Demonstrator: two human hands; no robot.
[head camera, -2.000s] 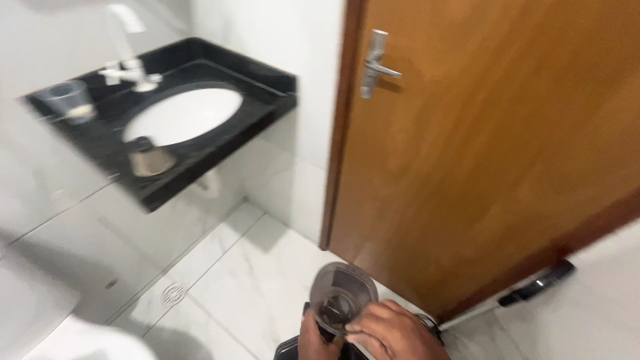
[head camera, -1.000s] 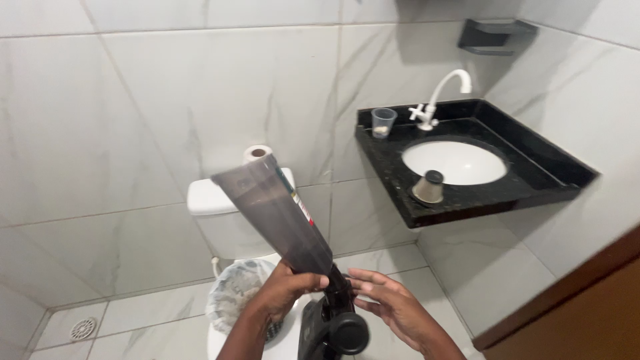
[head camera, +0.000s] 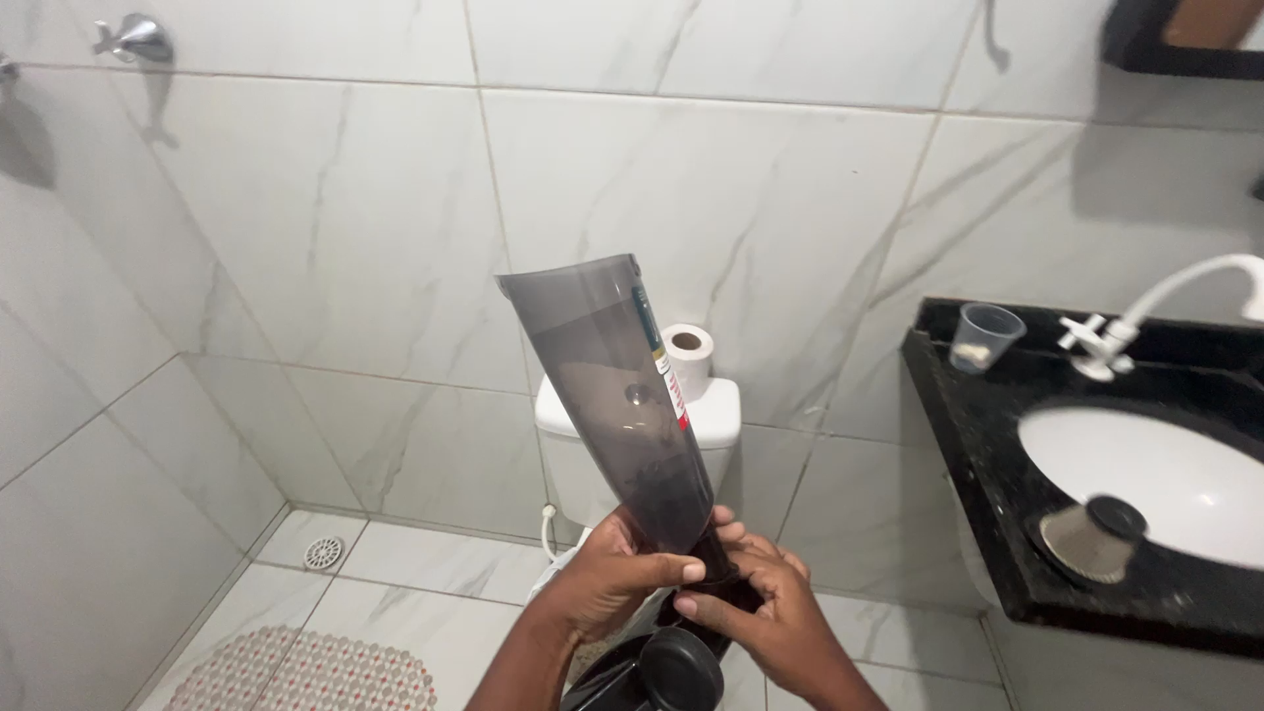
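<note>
A translucent dark plastic vacuum cleaner dust container (head camera: 617, 395) points up and tilts left, with a coloured label along its side. My left hand (head camera: 617, 583) grips its narrow lower end, thumb across the front. My right hand (head camera: 760, 597) holds the black part just below, where the container meets the black vacuum body (head camera: 632, 676); a round black wheel or cap (head camera: 681, 670) shows on that body. Whether the two parts are locked together cannot be told. A pleated cone filter (head camera: 1094, 538) with a black end lies on the black stone counter (head camera: 953, 444).
A white toilet tank (head camera: 583, 469) with a toilet paper roll (head camera: 688, 355) stands behind the container. On the right are a white basin (head camera: 1155, 474), a white faucet (head camera: 1106, 351) and a clear plastic cup (head camera: 986, 338). A floor drain (head camera: 323, 554) and a patterned mat (head camera: 306, 671) lie at lower left.
My right hand, with fingers spread beside the black part a second ago, now closes around it. My left hand keeps its hold on the container. The view has swung from the door toward the toilet.
</note>
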